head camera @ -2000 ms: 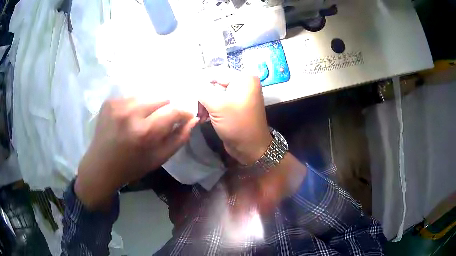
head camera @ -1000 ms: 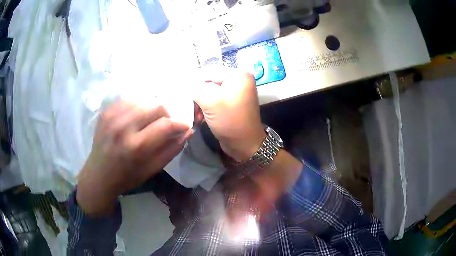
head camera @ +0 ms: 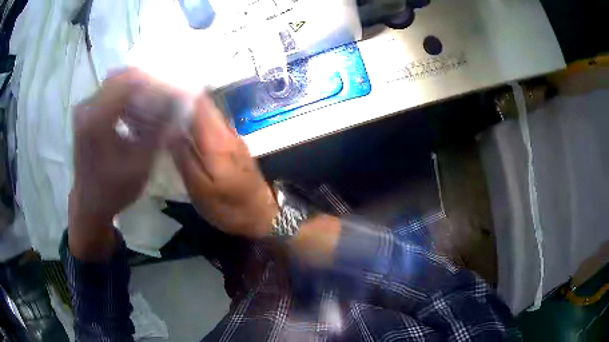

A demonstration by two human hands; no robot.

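My left hand (head camera: 110, 147) and my right hand (head camera: 220, 167), with a metal watch on its wrist, are close together left of the blue plate (head camera: 354, 73). Both are blurred. White cloth shows between and below them, and their fingers are pinched on a garment piece (head camera: 150, 224). The presser foot and needle area (head camera: 280, 83) of the sewing machine (head camera: 320, 27) shows uncovered above the blue plate, under bright light. The exact grip of the fingertips is blurred.
White garment pieces (head camera: 50, 133) are heaped at the left. The machine table (head camera: 414, 87) has ruler marks and a dark hole. A grey-white cloth cover (head camera: 567, 187) hangs at the right with a pale strip. A pale low bench (head camera: 183, 294) is below.
Both hands have moved left, away from the needle area, with the white cloth. The blue plate and presser foot are now uncovered. The view has shifted slightly.
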